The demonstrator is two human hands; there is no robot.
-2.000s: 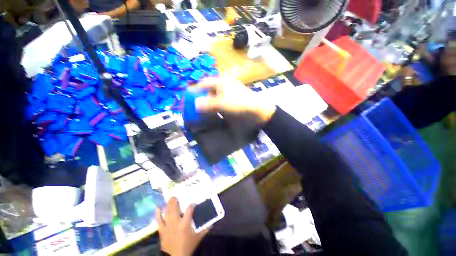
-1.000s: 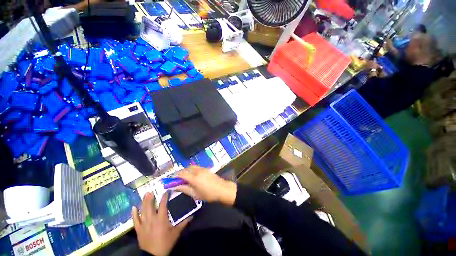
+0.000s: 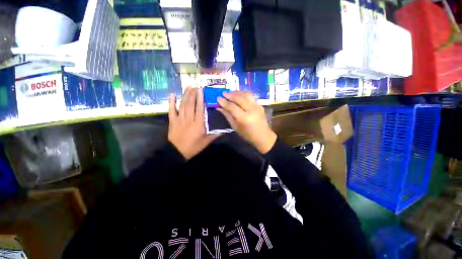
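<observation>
A white plastic housing with a dark inside lies at the bench edge in front of me. A small bright blue battery pack sits at its far end. My right hand has thumb and fingers on the battery pack. My left hand lies along the left side of the housing and steadies it, fingers pointing away from me. The palm side of both hands is hidden.
A black electric screwdriver stands beyond the housing. Black panels, white covers and a red basket are to the right. A ribbed white part is left. A blue basket and open carton are below right.
My right hand has brought a blue battery pack from the heap to the housing. My left hand stays at the housing. The view has tilted down, and the heap is out of view.
</observation>
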